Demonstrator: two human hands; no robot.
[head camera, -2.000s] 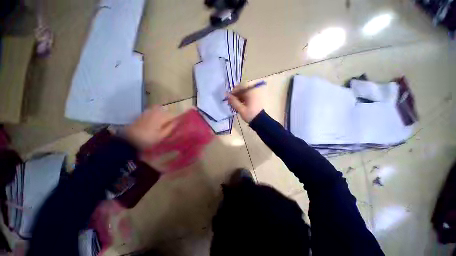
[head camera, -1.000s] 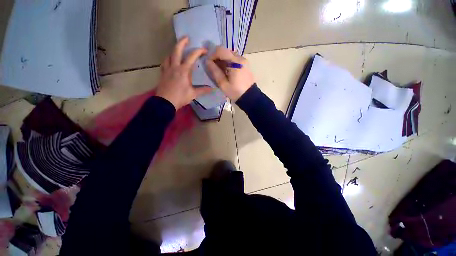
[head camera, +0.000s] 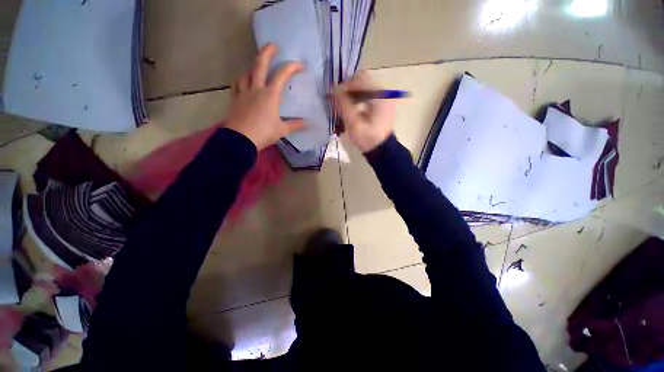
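A pale stack of cut fabric pieces (head camera: 302, 43) with striped fanned edges lies on the tiled floor at the top centre. My left hand (head camera: 263, 102) lies on the stack's left side, fingers spread, holding nothing. My right hand (head camera: 364, 112) is blurred at the stack's right edge and holds a pen (head camera: 386, 94), its blue end pointing right. The pen's tip is not clear. A pink scrap (head camera: 247, 182) lies on the floor, partly under my left forearm.
A large pale panel stack (head camera: 76, 62) lies at the upper left. Another pale stack (head camera: 502, 160) lies at the right, with small maroon-edged pieces (head camera: 575, 134) on it. Striped curved pieces (head camera: 87, 221) lie at the left. Maroon fabric (head camera: 626, 305) lies at the lower right.
Since one second ago, my right hand has moved right to the stack's edge and the pen has swung to point right. Before that, my left hand came from the pink scrap onto the stack.
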